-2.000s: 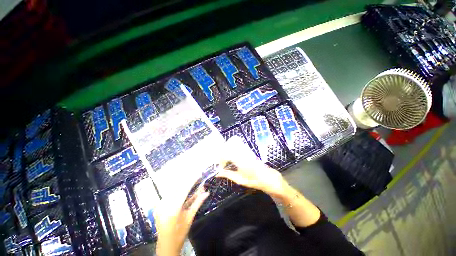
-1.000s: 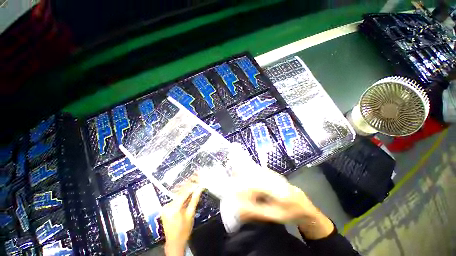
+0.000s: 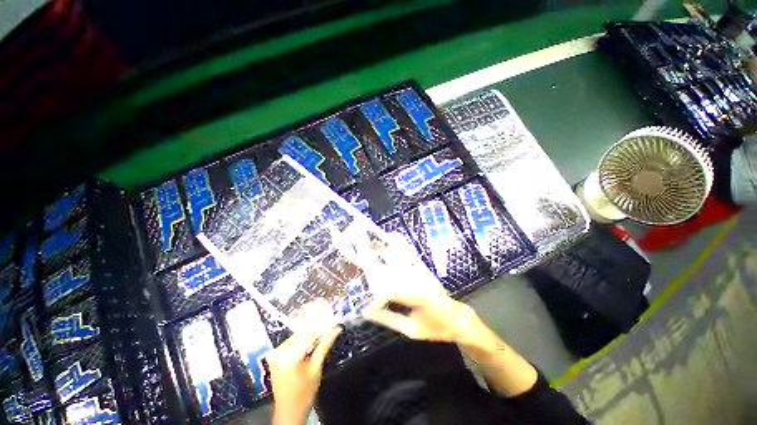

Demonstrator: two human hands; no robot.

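Observation:
A glossy adhesive sheet with rows of small dark rectangles lies slanted over the middle of a black component tray. My left hand is at the sheet's near left edge, thumb and fingertips close together on it. My right hand is at the sheet's near right edge, fingers bent in; glare hides what its fingertips hold. The tray pockets hold parts with blue areas; near-row parts also show white pieces.
A second printed sheet lies at the tray's right end. A neighbouring black tray with blue parts is at left. Right are a cream fan, a black bag, a red item and dark trays.
My right hand swept right as a blur one second ago and is now back by my left hand. The large white glare near it has shrunk, showing more of the sheet.

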